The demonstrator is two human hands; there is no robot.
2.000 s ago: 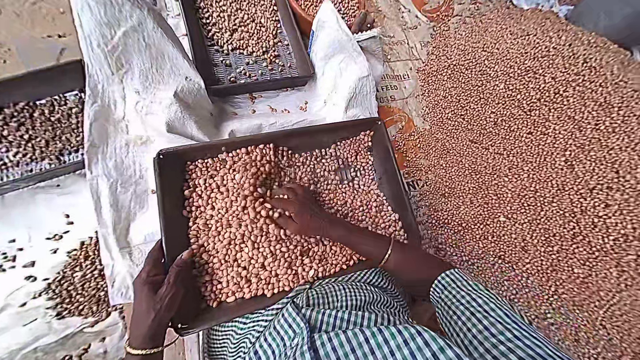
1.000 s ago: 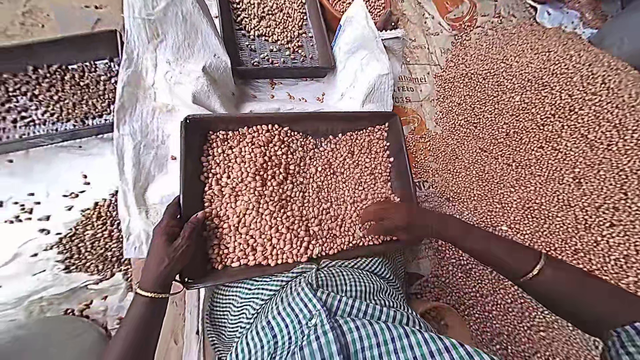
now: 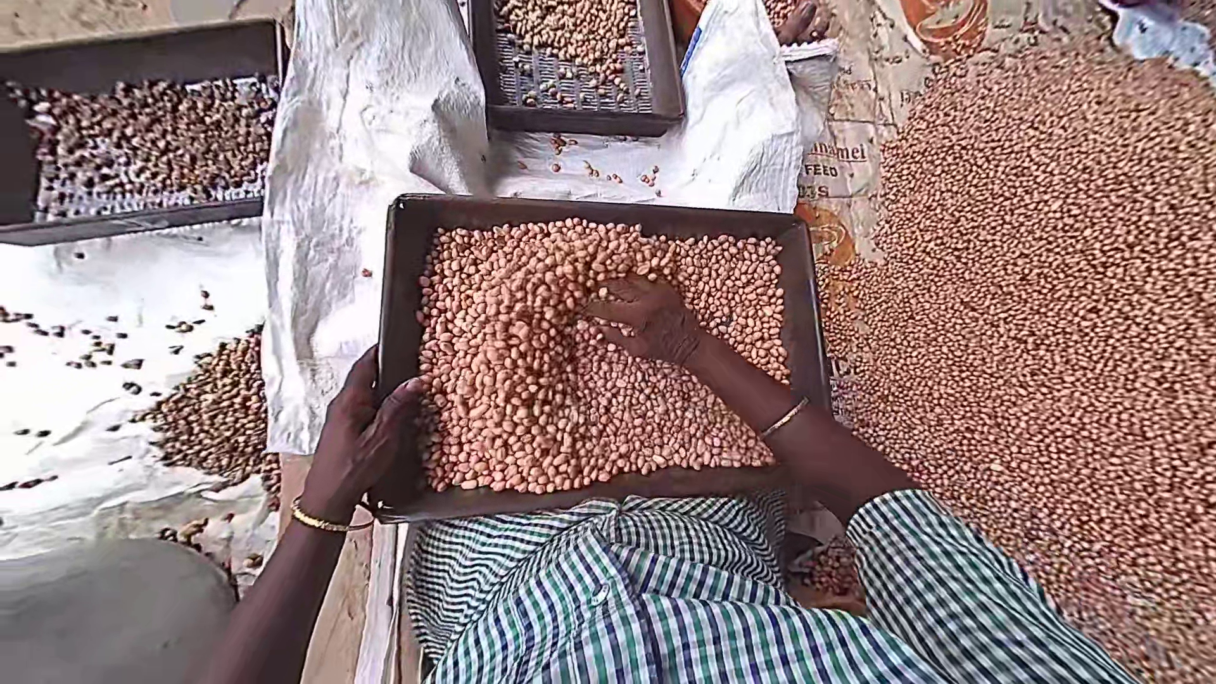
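Observation:
A dark rectangular tray [image 3: 608, 211] full of pinkish-brown shelled peanuts [image 3: 513, 361] lies in front of my body, its near edge against my checked shirt. My left hand [image 3: 366, 427] grips the tray's left wall, thumb over the rim and fingers outside. Inside the tray, my right hand [image 3: 651, 318] rests among the peanuts with its fingers spread and fingertips partly hidden. The peanuts are heaped higher left of that hand and lie flatter and paler below it.
A large peanut heap [image 3: 1054, 313] spreads at the right. Another slotted tray [image 3: 589, 119] with peanuts stands beyond, on white sacking [image 3: 361, 114]. At the left are a tray [image 3: 142, 223] of darker pieces, a small brown pile [image 3: 218, 408] and a grey rounded surface [image 3: 104, 608].
From the tray's right near corner, my right hand has moved left and farther in among the peanuts, which are now heaped beside it. My left hand still holds the tray's left side.

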